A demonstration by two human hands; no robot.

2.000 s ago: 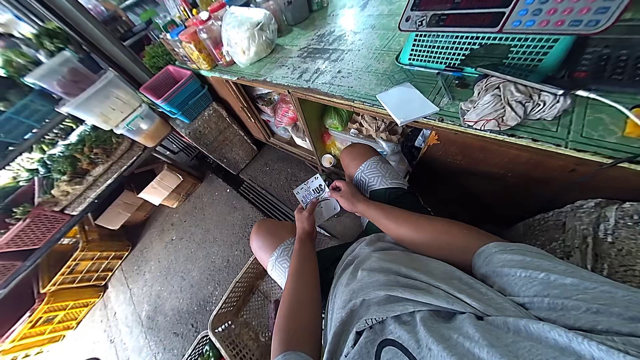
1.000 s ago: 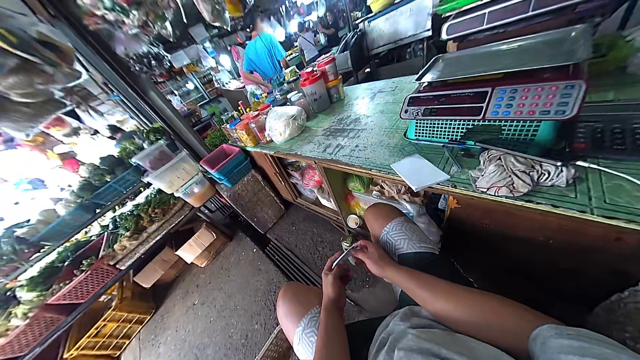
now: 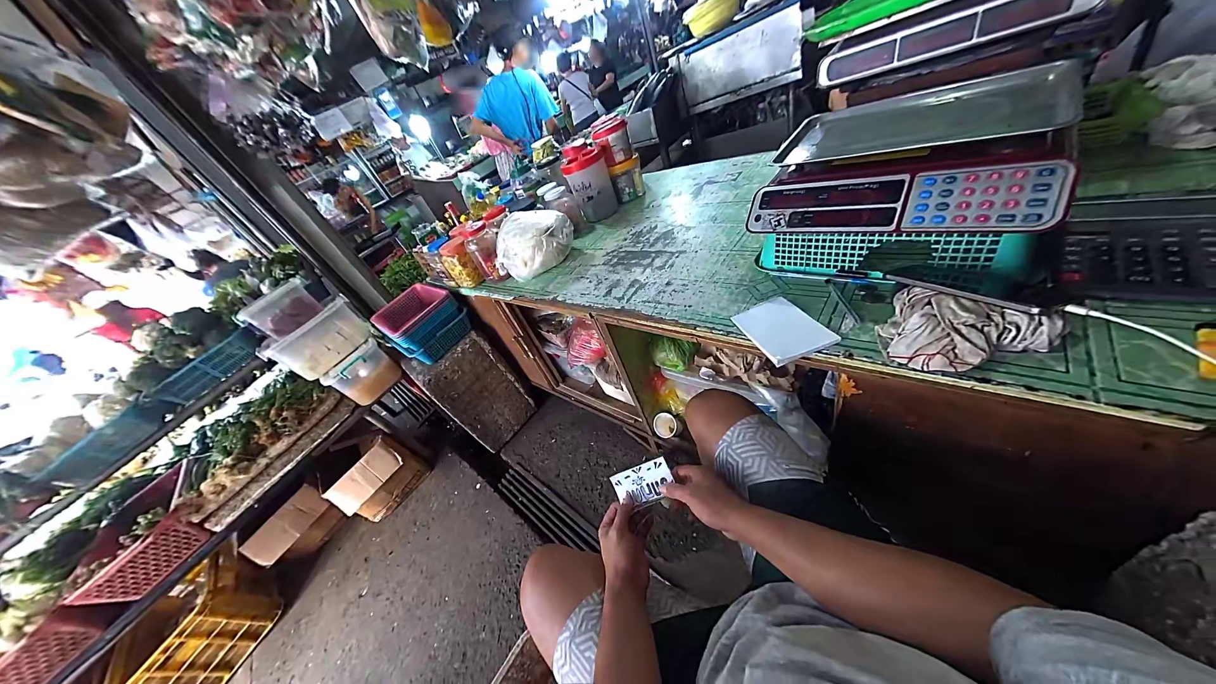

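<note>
Between both hands, above the gap between my knees, is a small white printed card (image 3: 643, 481) with dark lettering and marks. The fingers of my left hand (image 3: 623, 543) pinch its lower left edge. At its right edge my right hand (image 3: 705, 496) grips it with thumb and fingers. The card's printed face is turned up toward me. Beyond my right knee, a white square sheet or pad (image 3: 785, 331) lies at the front edge of the green counter (image 3: 655, 256).
A digital scale (image 3: 912, 195) on a teal basket, a crumpled cloth (image 3: 964, 328), a plastic bag (image 3: 535, 244) and lidded jars (image 3: 589, 182) stand on the counter. Shelves with bags are below it. Left are cardboard boxes (image 3: 375, 478), crates and vegetables. People stand in the background.
The view has tilted up, bringing the background people in. One second ago the card looked edge-on between my fingers; now its printed face shows. Both hands still hold it.
</note>
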